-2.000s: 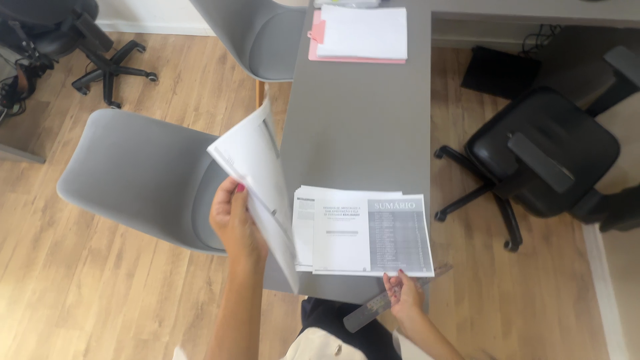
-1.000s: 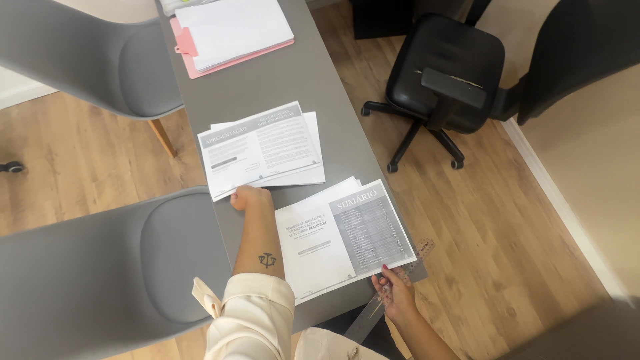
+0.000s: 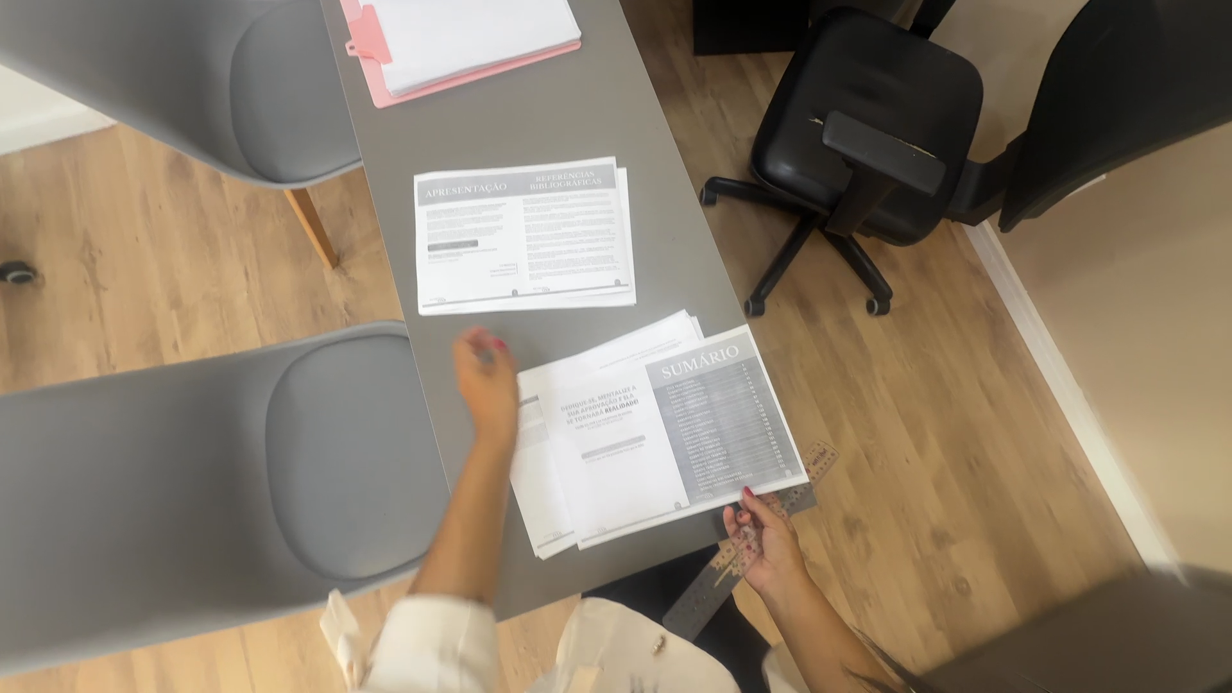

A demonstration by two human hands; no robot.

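Note:
My left hand (image 3: 486, 380) is over the grey table (image 3: 500, 135), fingers curled, near the left edge of a fanned stack of printed sheets (image 3: 616, 462); whether it touches them I cannot tell. Beyond it lies another stack of printed sheets (image 3: 525, 236), roughly squared up. My right hand (image 3: 760, 539) has its thumb at the lower right edge of the near stack's top sheet, which bears a dark grey printed panel. A clear ruler (image 3: 820, 464) passes beneath that hand, sticking out past the table's corner. Whether the fingers hold the ruler, the sheet or both is unclear.
A pink clipboard folder (image 3: 378, 85) with white paper (image 3: 472, 38) lies at the table's far end. Two grey chairs (image 3: 337, 462) stand along the left side. A black office chair (image 3: 866, 115) on casters stands on the wooden floor to the right, near the wall.
My left hand has let go of the sheets it lifted two seconds ago; they now lie on the farther stack. It has come back toward the near stack. My right hand remains at that stack's corner.

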